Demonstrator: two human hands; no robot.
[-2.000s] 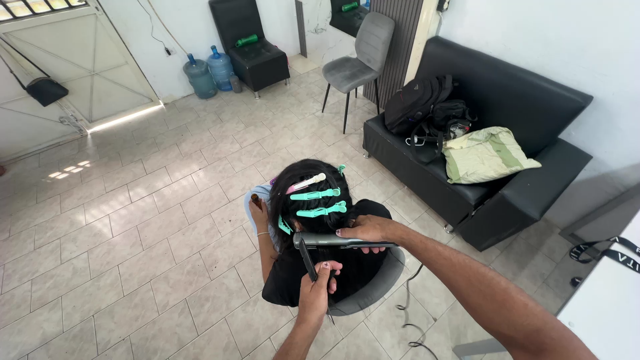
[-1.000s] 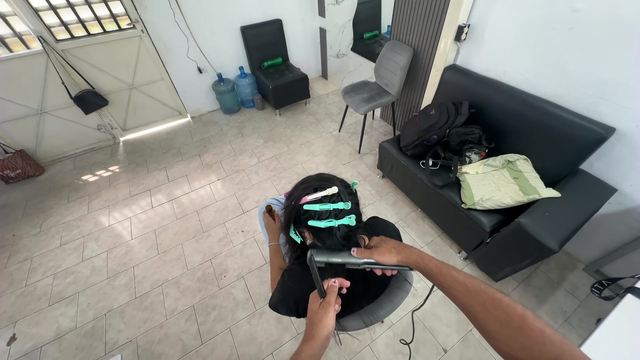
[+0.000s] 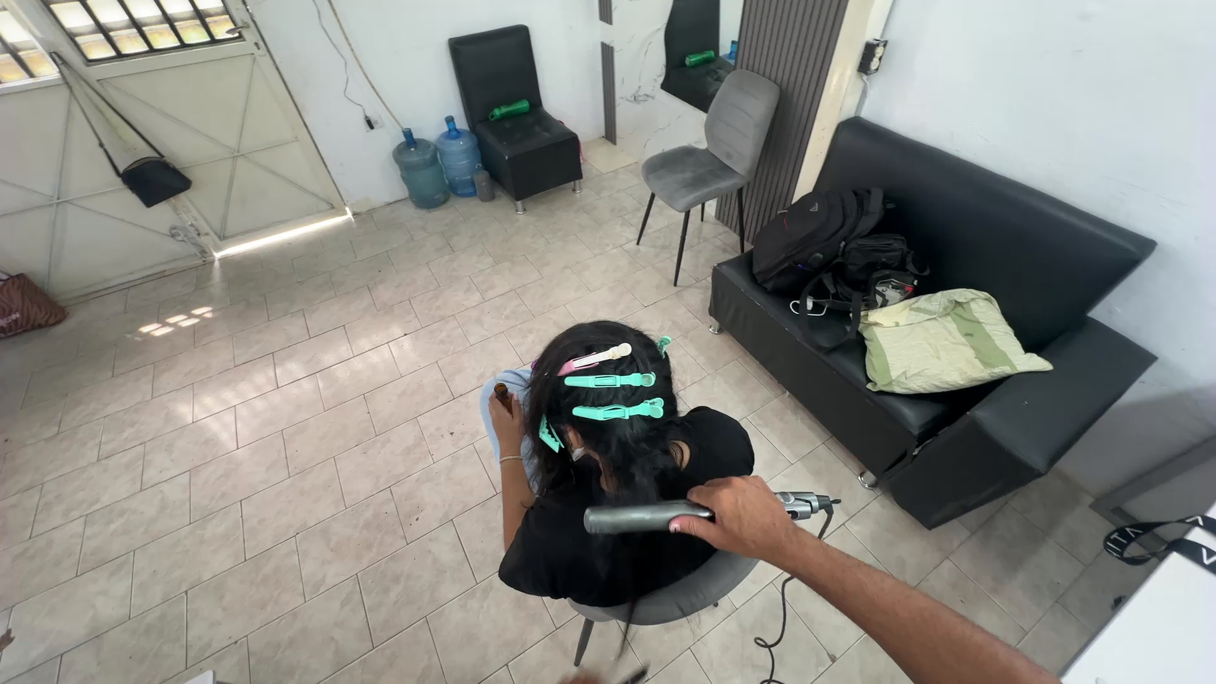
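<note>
A seated person (image 3: 627, 560) in a black top has dark hair held up by several turquoise hair clips (image 3: 617, 409) and a pink and white one (image 3: 597, 358). Across the hanging hair at the person's upper back lies a hair straightener (image 3: 636, 517), gripped by my right hand (image 3: 746, 518). Its cord runs down at the right. Only a blurred bit of my left hand (image 3: 581, 678) shows at the bottom edge, beside the dark tip of a comb (image 3: 635, 675); its grip is hidden. The seated person's own hand holds a small brown object (image 3: 502, 391).
At the right is a black sofa (image 3: 817, 380) with a backpack (image 3: 817, 233) and a pale green cloth (image 3: 950, 342). A grey chair (image 3: 708, 161), a black chair (image 3: 518, 128) and water jugs (image 3: 420, 171) stand behind. A white table corner (image 3: 1149, 617) juts in at lower right.
My left hand has dropped from beside the straightener to the bottom edge of the view. The straightener, still in my right hand, now lies lower on the hair, away from the head.
</note>
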